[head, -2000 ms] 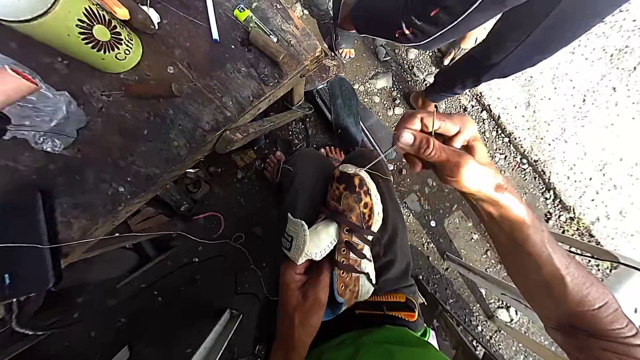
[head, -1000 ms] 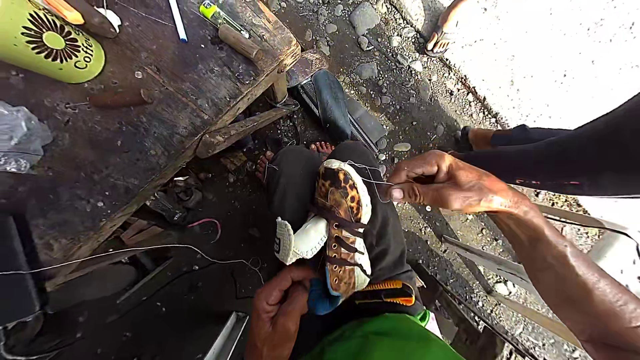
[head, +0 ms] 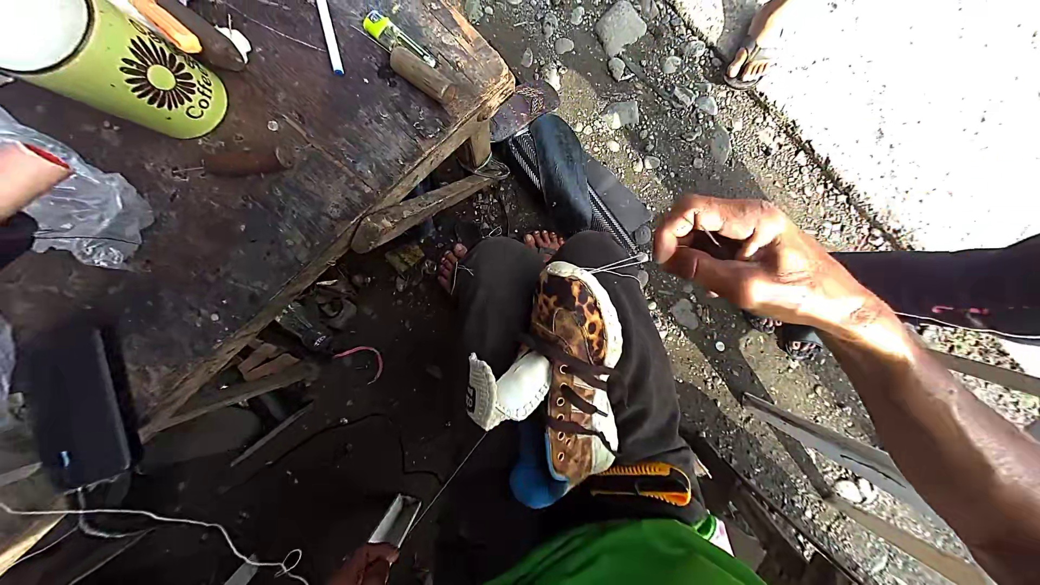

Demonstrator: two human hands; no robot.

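A leopard-print and brown sneaker (head: 581, 366) with dark laces and a pale sole lies across the dark-trousered lap, its white tongue (head: 520, 390) folded out to the left. Pale thread (head: 617, 264) loops from the toe toward my right hand (head: 739, 252), whose fingers are curled around thin thread; a slim piece shows between them, and a strand trails behind the wrist. My left hand (head: 366, 565), mostly cut off at the bottom edge, is away from the shoe, close to a taut strand; its grip is hidden. Blue material (head: 536, 475) pokes out at the heel, beside an orange-and-black handled tool (head: 642, 482).
At left, a worn wooden table (head: 268, 219) holds a green coffee tumbler (head: 162, 81), a wooden-handled awl (head: 244, 161), a lighter (head: 398, 36) and a plastic bag (head: 89, 195). Metal bars (head: 837, 443) lie below my right forearm. Another person's sandaled foot (head: 756, 49) is at upper right.
My left hand has left the shoe's heel, where it rested in both earlier frames, and moved down and left. The strand beside it is now taut. My right hand remains beside the toe.
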